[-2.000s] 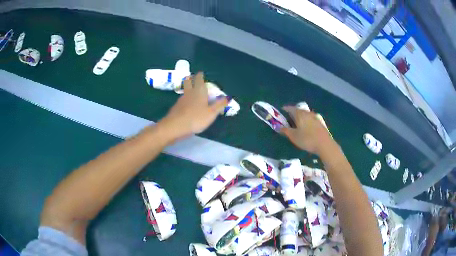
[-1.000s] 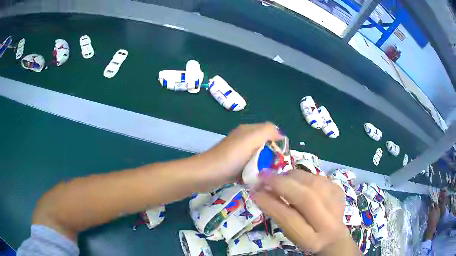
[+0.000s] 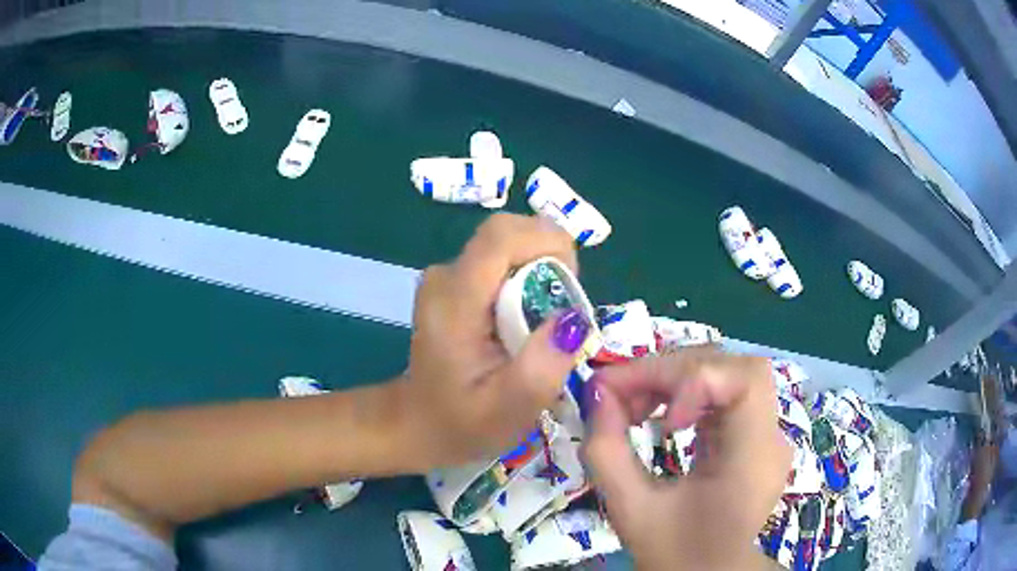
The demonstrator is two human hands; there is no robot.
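My left hand (image 3: 474, 335) grips a white housing shell (image 3: 511, 316) with its open side up, above the pile's left part. A green circuit board (image 3: 546, 288) shows at the shell's far end, and my left thumb presses beside it. My right hand (image 3: 691, 446) is at the shell's near end, thumb and fingertips pinched close to red lead wires (image 3: 611, 357). What exactly the fingertips hold is too small to tell. A bit of blue shows inside the shell between the hands.
A pile of printed shells (image 3: 563, 541) lies under and right of my hands. Shells and flat covers (image 3: 303, 143) are spread on the green belt (image 3: 368, 100) beyond a pale rail (image 3: 223, 245). A clear plastic bag (image 3: 931, 480) and another person's arm (image 3: 986, 446) are at far right.
Both hands moved from the belt to above the pile, and my left hand now holds a shell. Since a second ago the shell has turned, showing its green board. Belt items have shifted right.
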